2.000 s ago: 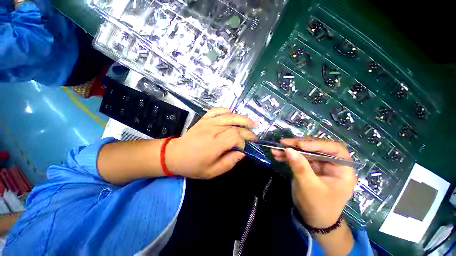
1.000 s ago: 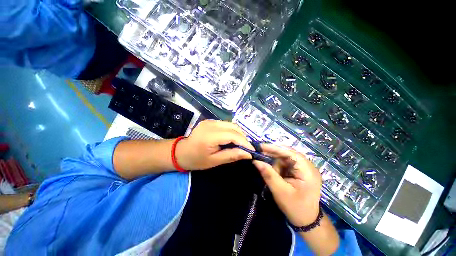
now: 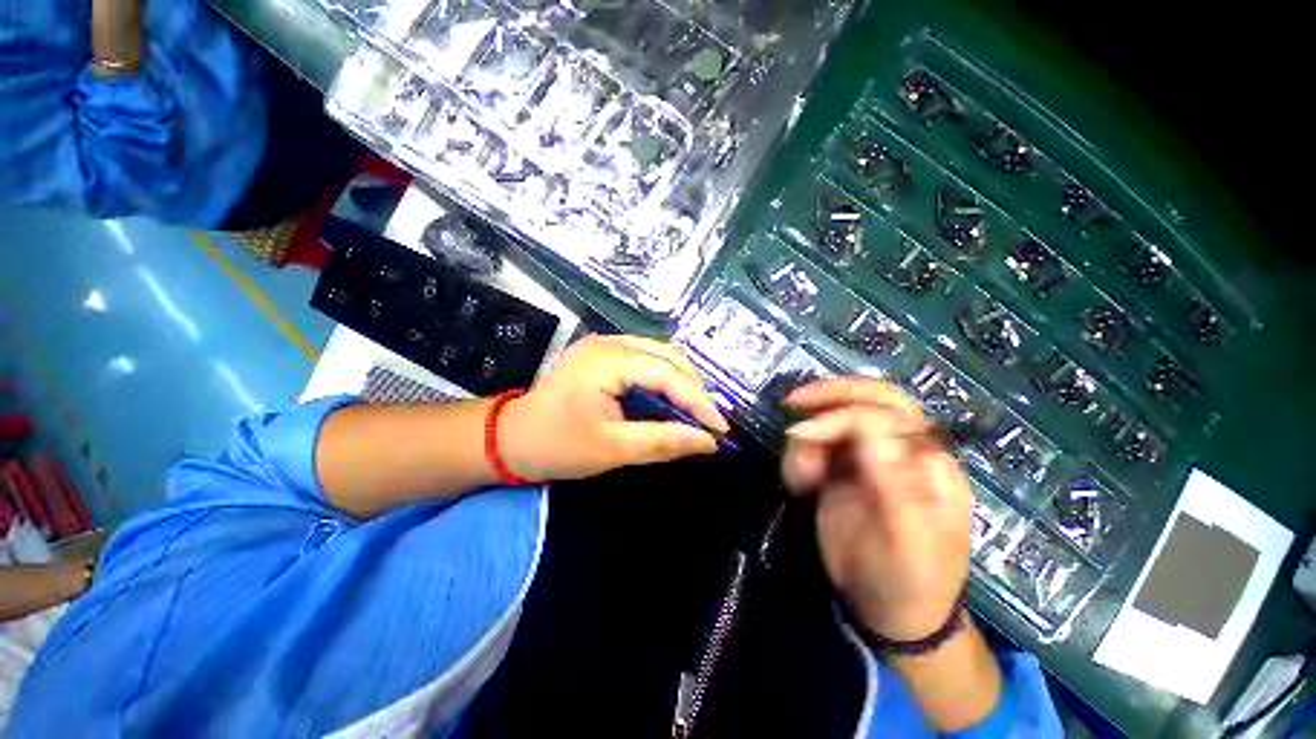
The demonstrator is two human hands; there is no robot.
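Observation:
My left hand [image 3: 599,419], bare with a red wristband, pinches a small dark module [image 3: 671,414] between thumb and fingers. My right hand [image 3: 888,505], bare with a dark bead bracelet, is just right of it and blurred. Its fingers are bent. Whether it holds the tweezers cannot be made out. A dark piece [image 3: 779,387] lies by its fingertips, too unclear to name. Behind the hands a clear blister tray [image 3: 1032,325] lies on the green mat with rows of small dark and silvery parts in its pockets.
Shiny stacked blister trays [image 3: 577,159] stand at upper left. A black pocketed tray [image 3: 433,311] lies on a white surface at left. A grey-brown rectangle [image 3: 1198,575] sits on a white card [image 3: 1140,635] at right. A blue-sleeved person [image 3: 123,130] is at upper left.
The tweezers seen in my right hand two seconds ago no longer show clearly. From one second ago, my right hand has moved right, away from my left, which stays on the dark module.

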